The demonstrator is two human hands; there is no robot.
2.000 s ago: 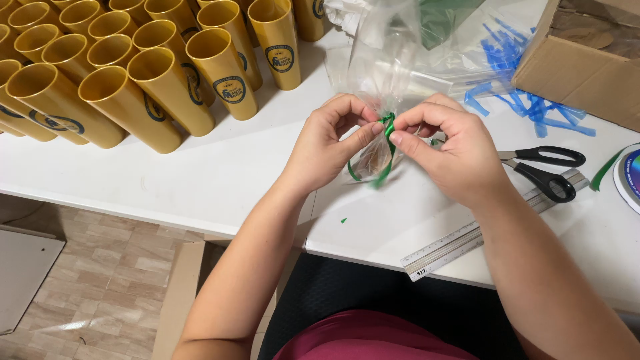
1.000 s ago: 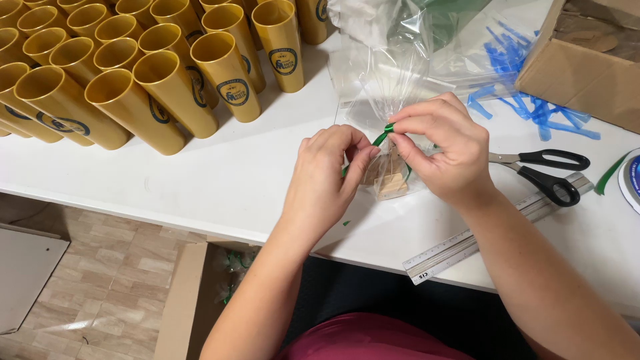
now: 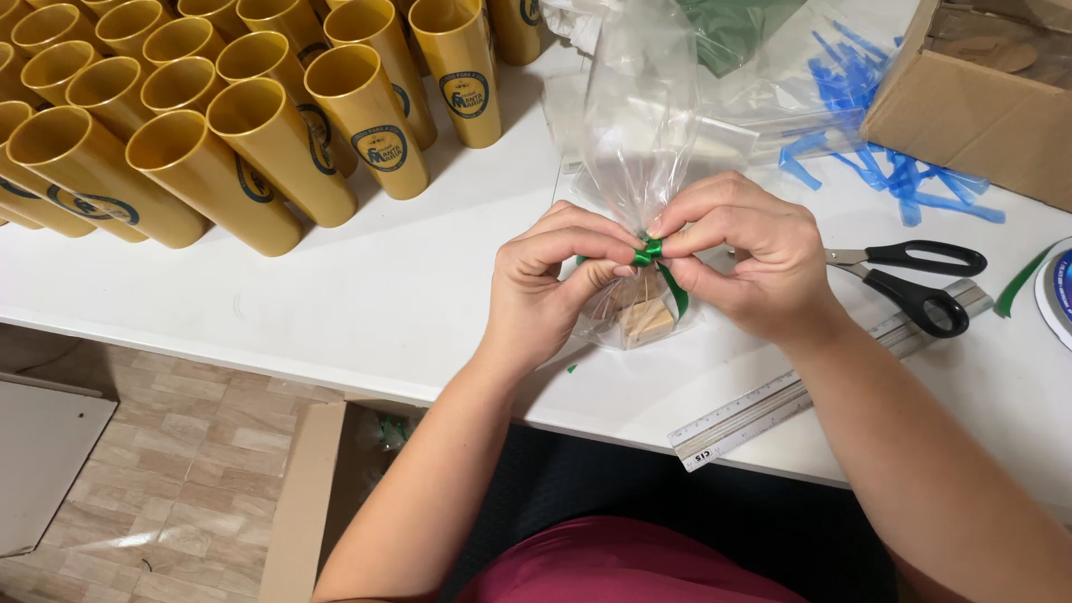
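Note:
A clear plastic bag (image 3: 641, 109) stands upright on the white table with small wooden pieces (image 3: 645, 322) inside its base. Around its gathered neck goes a green ribbon (image 3: 677, 293), folded into a small knot or bow. My left hand (image 3: 557, 280) pinches the ribbon from the left between thumb and fingers. From the right, my right hand (image 3: 745, 251) pinches the same ribbon, its fingertips nearly touching those of the left. One ribbon end hangs down in front of the bag. The exact way the ribbon is looped is partly hidden by the fingers.
Scissors with black handles (image 3: 921, 260) lie right of my right hand, over a ruler (image 3: 754, 419). Beyond are blue strips (image 3: 904, 180), a cardboard box (image 3: 963, 117) and a ribbon spool (image 3: 1057, 289). Many gold cups (image 3: 276, 159) stand at the left. An open carton (image 3: 306, 502) is below the table edge.
Two seconds ago the hands held the ribbon at the bag's neck; one second ago they held it raised in front. Now both pinch a compact green knot or bow at the neck.

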